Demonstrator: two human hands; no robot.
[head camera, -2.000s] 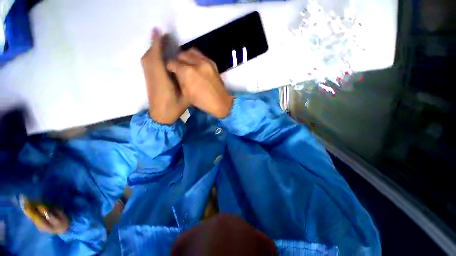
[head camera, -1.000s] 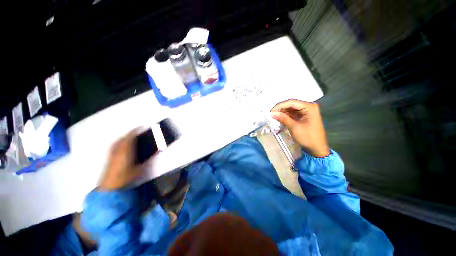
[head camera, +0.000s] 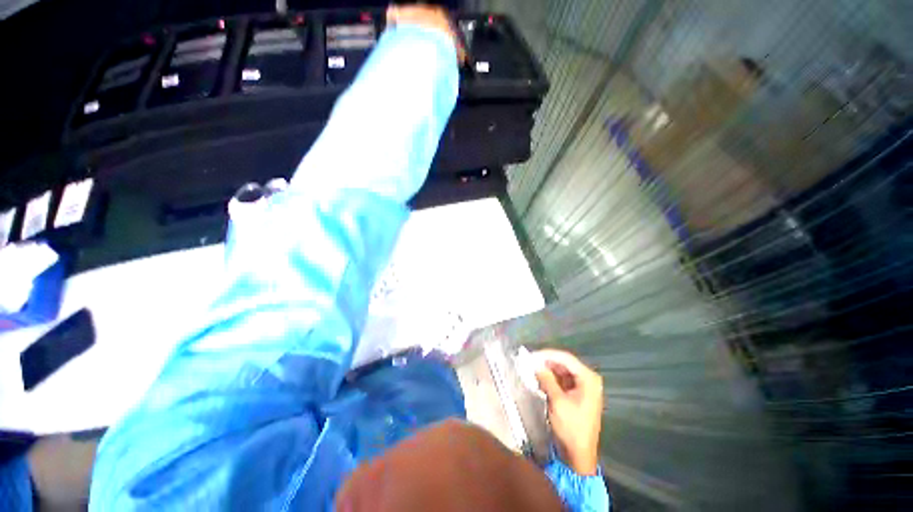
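My left arm reaches across the table to the black rack. My left hand (head camera: 427, 18) is small at the top edge of the view, over the rack's right part; its fingers are unclear and I cannot tell if it holds anything. My right hand (head camera: 573, 398) is low, just off the table's right front corner, with a small white piece (head camera: 528, 368) pinched in its fingertips. The rack holds several dark slabs in separate slots, such as one at the left (head camera: 190, 60).
The white table (head camera: 471, 245) carries a black phone (head camera: 58, 348) at the left, a blue bin (head camera: 48, 292) with white wipes, and tiny scraps (head camera: 440, 335) near the front right. Bottle tops (head camera: 250, 192) show behind my sleeve. Glass or a partition stands at the right.
My left hand has left the table with the dark slab it held and gone up to the rack. The view has shifted. My right hand still pinches something white and is now off the table's edge.
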